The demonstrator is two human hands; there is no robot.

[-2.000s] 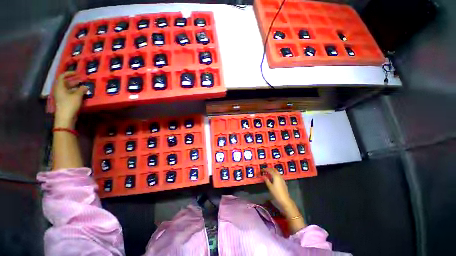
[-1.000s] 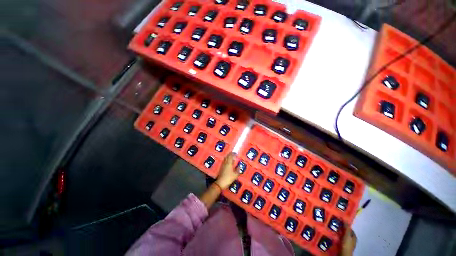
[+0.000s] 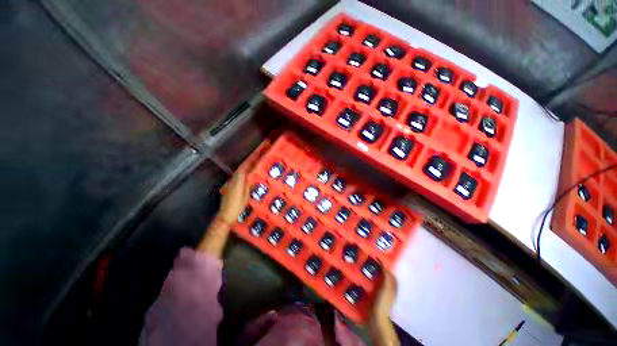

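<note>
An orange-red foam tray filled with small black watch-like units lies tilted across the lower middle of the head view. My left hand grips its left edge. My right hand grips its right edge near the lower right corner. The fingers are partly hidden at the tray's edges and slightly blurred. The second lower tray no longer shows separately; whether it lies under the held tray I cannot tell.
A larger tray of black units lies on the raised white shelf. Another tray is at the right edge, crossed by a black cable. A yellow and dark pen lies on the white bench.
The lower right tray has moved left, over where the other lower tray showed, baring white bench at its right. My left hand has shifted to its left edge. The view has shifted.
</note>
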